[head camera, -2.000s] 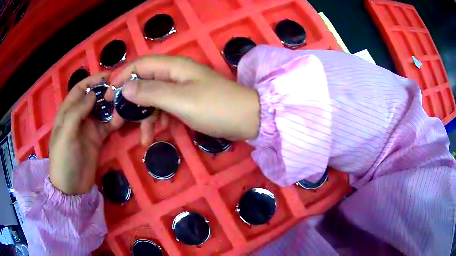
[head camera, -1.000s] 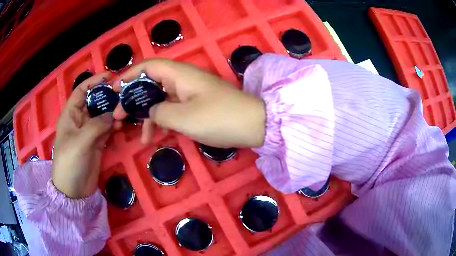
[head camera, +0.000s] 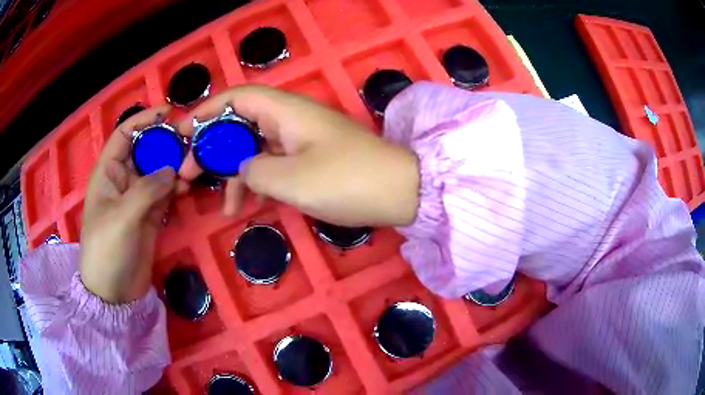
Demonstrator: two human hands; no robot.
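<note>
My left hand (head camera: 124, 208) holds a round smartwatch (head camera: 158, 151) between thumb and fingers, its display lit plain blue. My right hand (head camera: 317, 158) holds a second round smartwatch (head camera: 226, 146), also lit blue, with the thumb at its lower right rim. The two watches are side by side above the red-orange turnover tray (head camera: 309, 291). Several round watches with dark glass lie singly in the tray pockets, one (head camera: 261, 254) below my hands and another (head camera: 405, 329) nearer the front. Another watch is partly hidden behind my right hand's fingers.
A smaller red-orange tray (head camera: 618, 65) with a small pale item (head camera: 651, 116) lies at the right. Stacked red-orange trays (head camera: 100, 48) show at the upper left. A silver-grey keyed device, partly cut off, is at the left edge. My right sleeve covers part of the tray.
Both watch displays have changed from dark with small white text to plain blue. Over the two seconds, both watches have turned to face me and the right thumb has moved to the lower rim.
</note>
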